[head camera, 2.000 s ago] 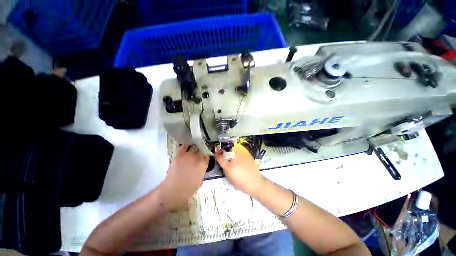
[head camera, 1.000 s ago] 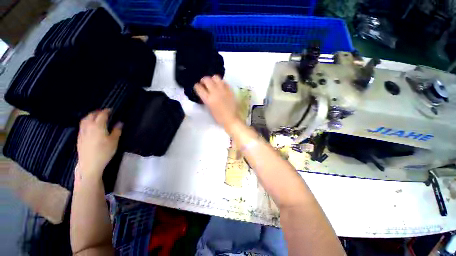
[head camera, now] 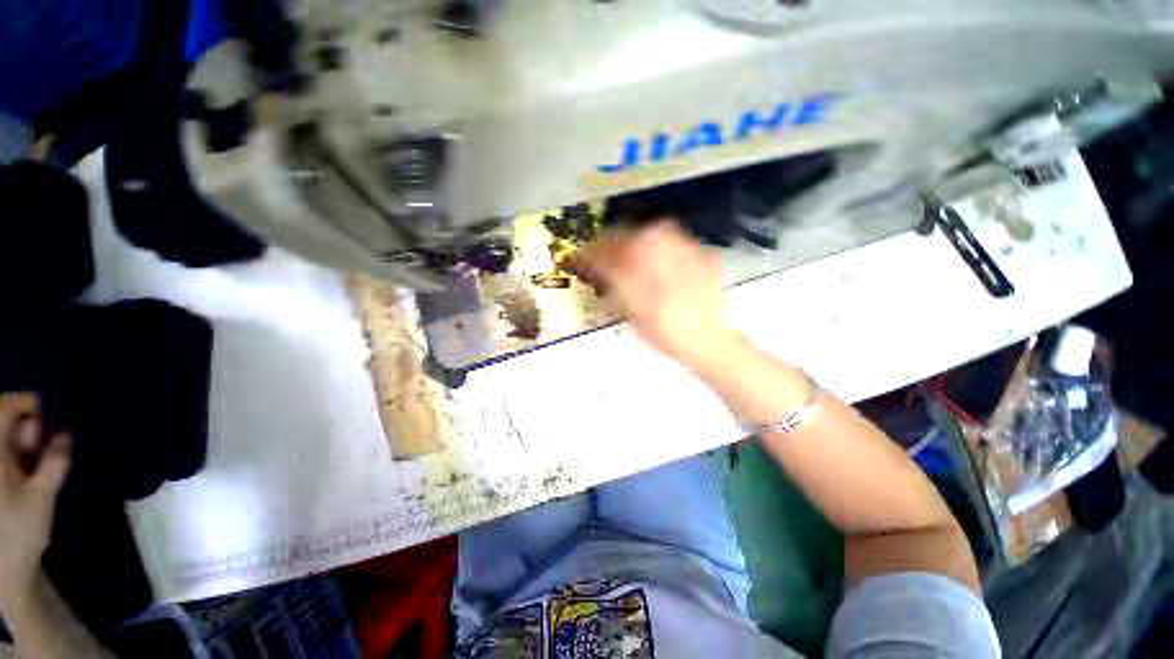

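Note:
The large cream sewing machine head (head camera: 515,103) with blue "JIAHE" lettering fills the upper part of the view, blurred. My right hand (head camera: 663,283) is just right of the lit needle area, blurred, its fingertips near the needle plate (head camera: 483,328); I cannot tell whether it holds anything. My left hand (head camera: 26,451) is at the far left edge, partly cut off, its fingers against the black stacked case parts (head camera: 135,393); I cannot tell whether it grips one. Another black piece (head camera: 161,206) lies behind the machine head's left end.
The white table (head camera: 283,515) has a ruler-marked front edge and peeling tan tape (head camera: 402,373). A black slotted bracket (head camera: 972,247) is at the right of the bed. A clear bottle (head camera: 1071,373) and plastic bags are at lower right. Something blue shows at upper left.
My right hand has moved from the black pile behind the table's left part to the needle area. My left hand stays by the left stacks, now near the picture's edge. The view has shifted.

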